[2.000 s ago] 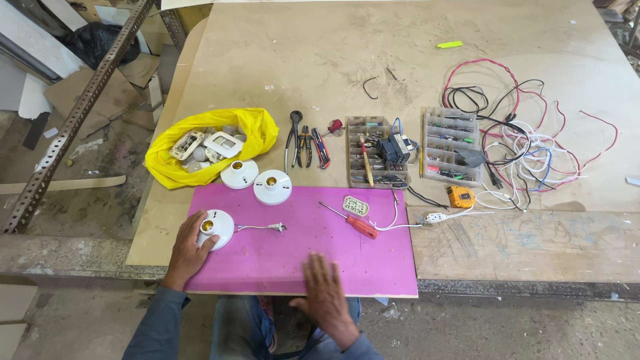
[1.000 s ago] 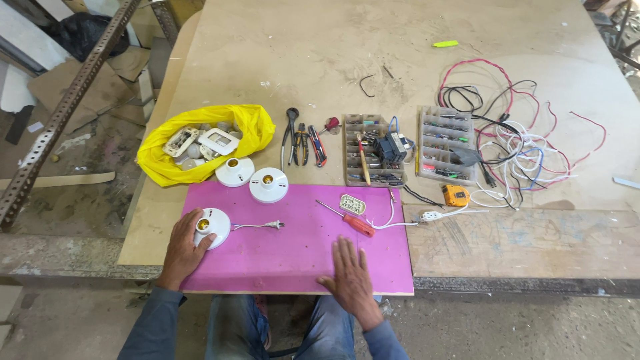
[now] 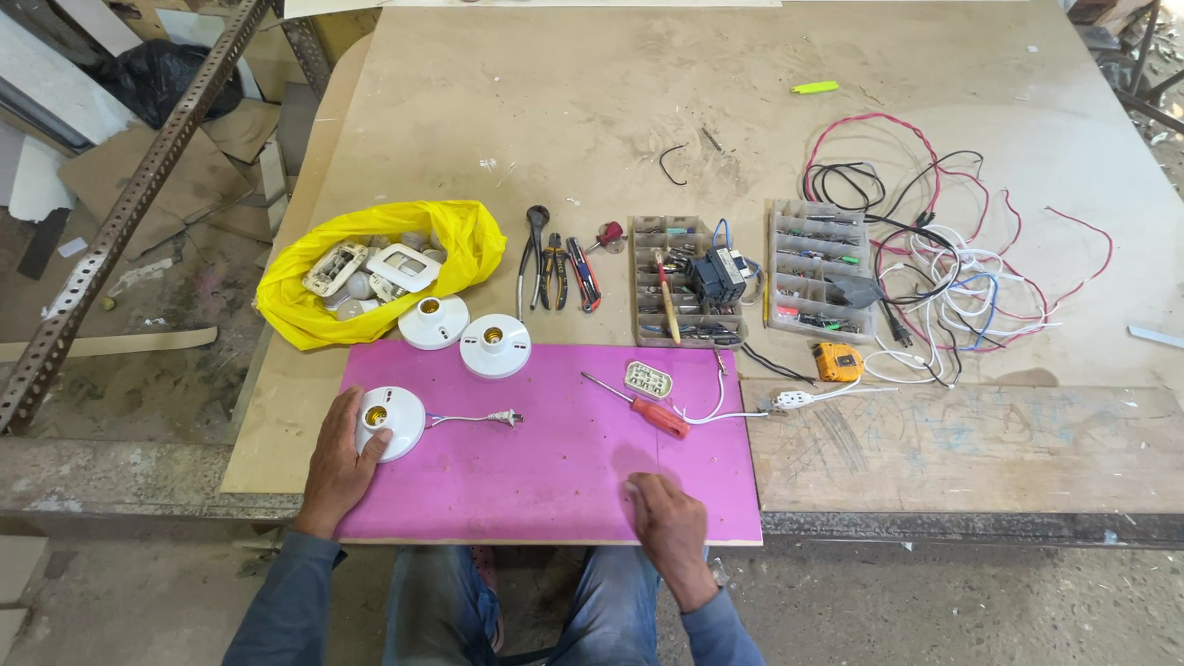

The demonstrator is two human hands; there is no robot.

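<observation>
My left hand (image 3: 340, 458) holds the rim of a white round lampholder (image 3: 400, 446) with a brass-coloured socket, at the left of a pink board (image 3: 555, 481). A short white cord with a two-pin plug (image 3: 505, 418) runs right from it. My right hand (image 3: 666, 523) is over the board's front right part, fingers curled and partly blurred; whether anything is in them cannot be told. Beyond it lie a red-handled screwdriver (image 3: 659, 418) and an open white outlet part (image 3: 648, 379) with a white cable. Two more lampholders (image 3: 496, 347) (image 3: 433, 323) sit at the board's back left edge.
Behind are a yellow bag (image 3: 472, 242) of fittings, pliers (image 3: 554, 270), a utility knife (image 3: 584, 275), two compartment boxes (image 3: 654, 342) (image 3: 821, 324) and a contactor (image 3: 717, 276). A yellow tape measure (image 3: 838, 362) and tangled wires (image 3: 962, 264) lie right. A perforated metal bar (image 3: 139, 199) crosses the left side.
My right hand's spread fingers have curled in over the pink board. My left hand stays on the same lampholder.
</observation>
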